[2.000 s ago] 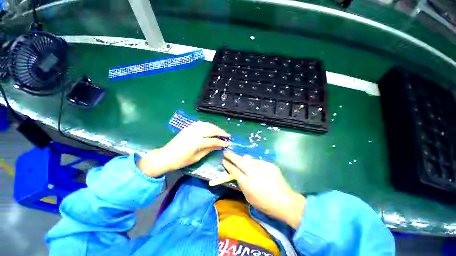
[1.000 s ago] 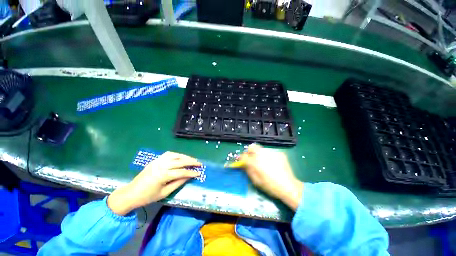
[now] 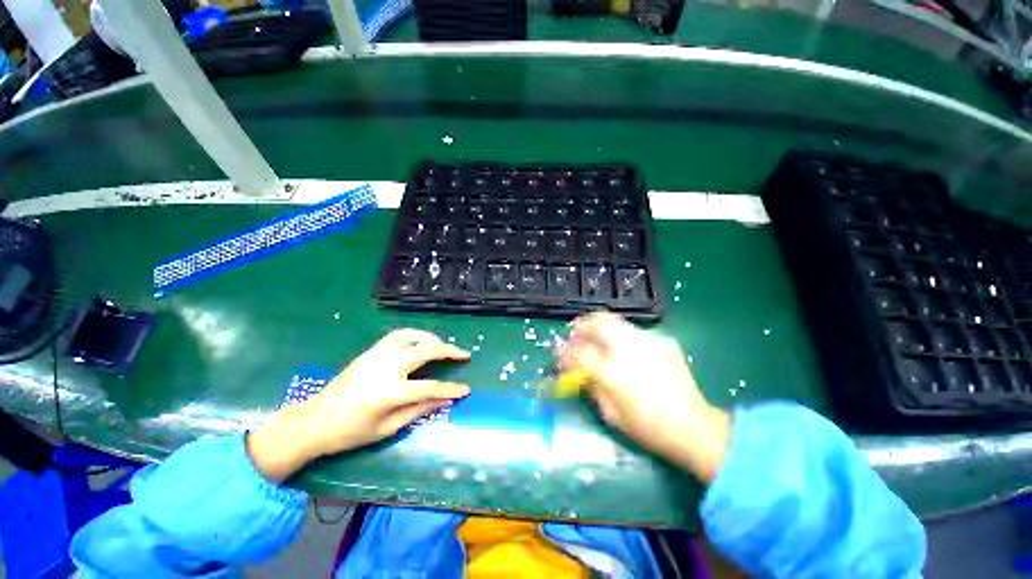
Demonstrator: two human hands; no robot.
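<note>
My left hand (image 3: pixel 368 396) lies on the blue backing sheet (image 3: pixel 498 418), thumb and forefinger apart, nothing seen between them. White pads show at the sheet's left end and beside the fingers; its right part is bare blue. My right hand (image 3: pixel 634 379) is blurred and holds the yellow pick tool (image 3: pixel 569 385) like a pen, at the sheet's right end. The tool's tip is too blurred to make out. Small white scraps (image 3: pixel 507 371) lie on the green bench just beyond the sheet. The black component tray (image 3: pixel 515 303) with small shiny parts lies behind them.
A black tray stack (image 3: pixel 837 317) stands at the right. A spare blue strip of pads (image 3: pixel 266 241) lies at back left. A small dark box (image 3: pixel 110 336) and a fan (image 3: pixel 20 288) are at far left. A metal upright (image 3: pixel 187 102) rises behind the strip.
Since the earliest frame my hands have moved apart. Since one second ago my right hand and the yellow tool have moved slightly right. The camera view has shifted too.
</note>
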